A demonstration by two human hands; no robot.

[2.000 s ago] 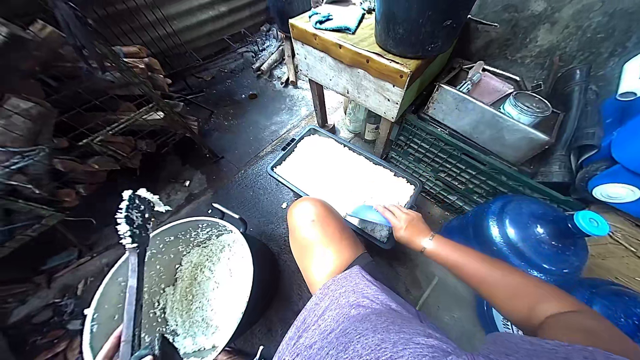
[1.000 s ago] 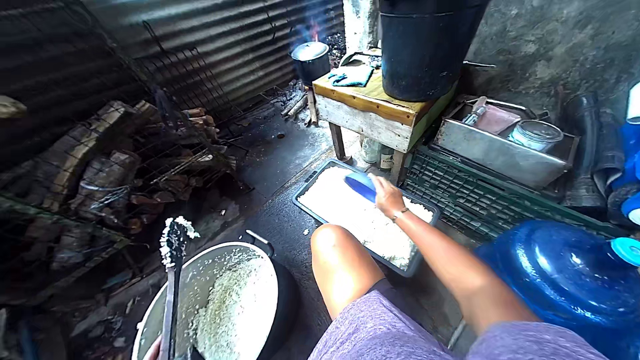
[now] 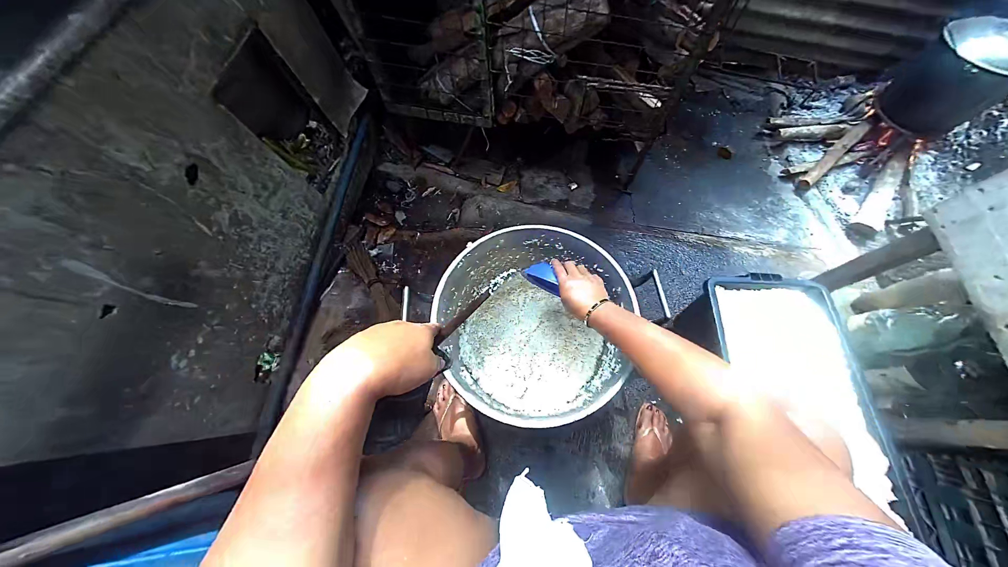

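A large round metal pot [image 3: 543, 413] stands on the ground between my feet, with cooked rice [image 3: 528, 354] over its bottom and grains stuck to its wall. My left hand [image 3: 405, 358], at the pot's left rim, grips the dark handle of a long utensil [image 3: 465, 315], whose rice-covered end is inside the pot. My right hand [image 3: 579, 287] holds a blue plastic scoop [image 3: 542, 276] inside the pot, near the utensil's end. To the right, a grey plastic tray [image 3: 843, 339] holds a thick layer of white rice [image 3: 776, 339].
A dark pot [image 3: 929, 87] sits over a wood fire [image 3: 890, 142] at the upper right. Caged firewood [image 3: 543, 55] lies beyond the pot, and a concrete wall [image 3: 157, 260] rises at left. A wooden table [image 3: 976, 236] stands beside the tray.
My right hand has moved with the blue scoop from the rice tray into the large pot. The utensil's end, raised before, is now down inside the pot. The view has swung left and down.
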